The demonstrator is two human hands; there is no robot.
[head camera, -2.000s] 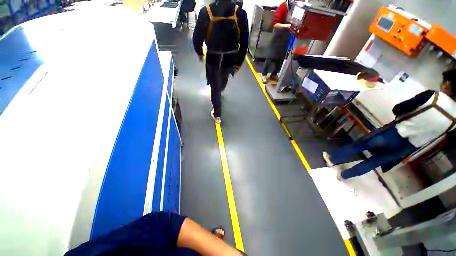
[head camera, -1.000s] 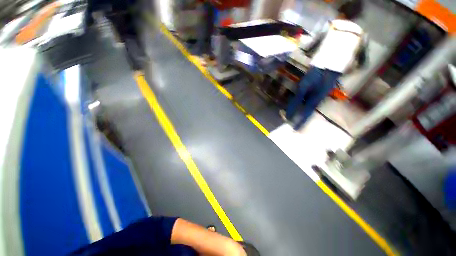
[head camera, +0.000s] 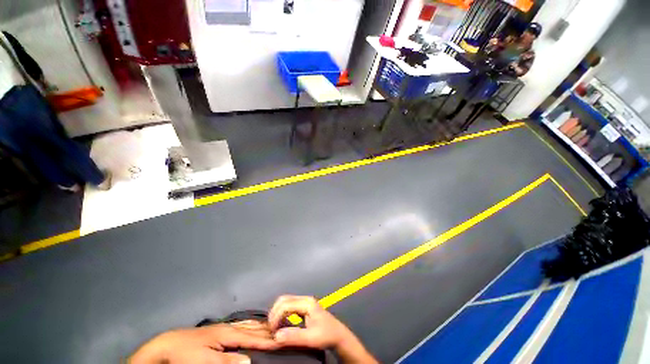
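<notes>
My left hand point(head camera: 231, 340) reaches in from the lower left, against dark clothing point(head camera: 278, 355) at my waist. Its fingers point right. My right hand point(head camera: 306, 323) comes from the lower right with bent fingers. Its fingertips touch or overlap those of my left hand. Whether anything is held between them cannot be told.
A blue-and-white conveyor housing point(head camera: 563, 330) bears heaped black straps point(head camera: 606, 231) at the right. Yellow lines point(head camera: 427, 245) cross the grey floor. Beyond are a white table point(head camera: 435, 64) with black pieces, a blue bin point(head camera: 308, 64), a person point(head camera: 517, 57) and another person's jeans point(head camera: 53, 138).
The view has swung to the right, and the walking person has left it. Both hands now show together at my waist; before, only one bare arm showed.
</notes>
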